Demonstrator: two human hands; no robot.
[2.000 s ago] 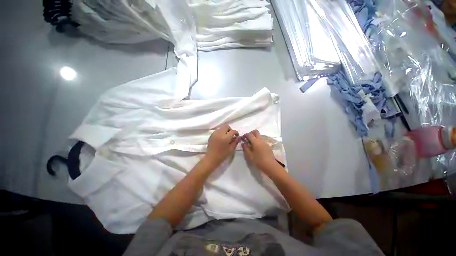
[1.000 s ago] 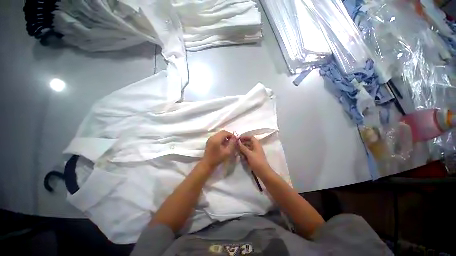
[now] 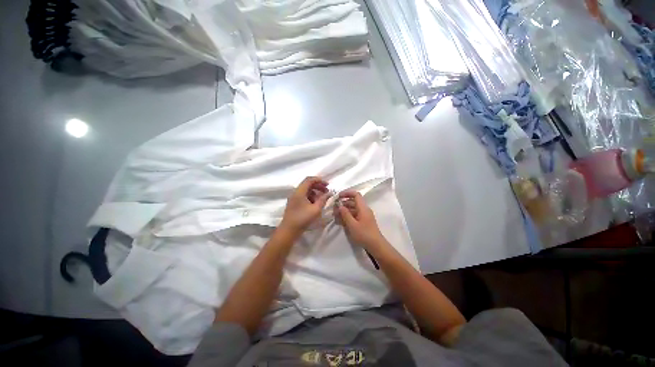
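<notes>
A white shirt (image 3: 208, 175) lies on the table, collar to the left, on a black hanger (image 3: 98, 256) whose hook sticks out at the collar. My left hand (image 3: 307, 203) and my right hand (image 3: 355, 216) meet at the placket near the hem, fingertips pinching the cloth close together. Whether a button is between them is too small to tell. A thin dark stick (image 3: 372, 259) pokes out under my right hand. A small button (image 3: 245, 213) shows on the placket to the left.
White shirts (image 3: 309, 36) with a row of black hooks (image 3: 50, 32) lie at the back left. Flat clear bags (image 3: 438, 50), tangled blue strips (image 3: 495, 122), crumpled plastic (image 3: 610, 107) and a pink bottle (image 3: 603, 173) lie at the right on the grey-white table (image 3: 460, 215).
The whole view has shifted slightly. Both hands stay at the placket, with fingertips slightly further apart than one second ago. The dark stick has swung from beside the right wrist to below the hand.
</notes>
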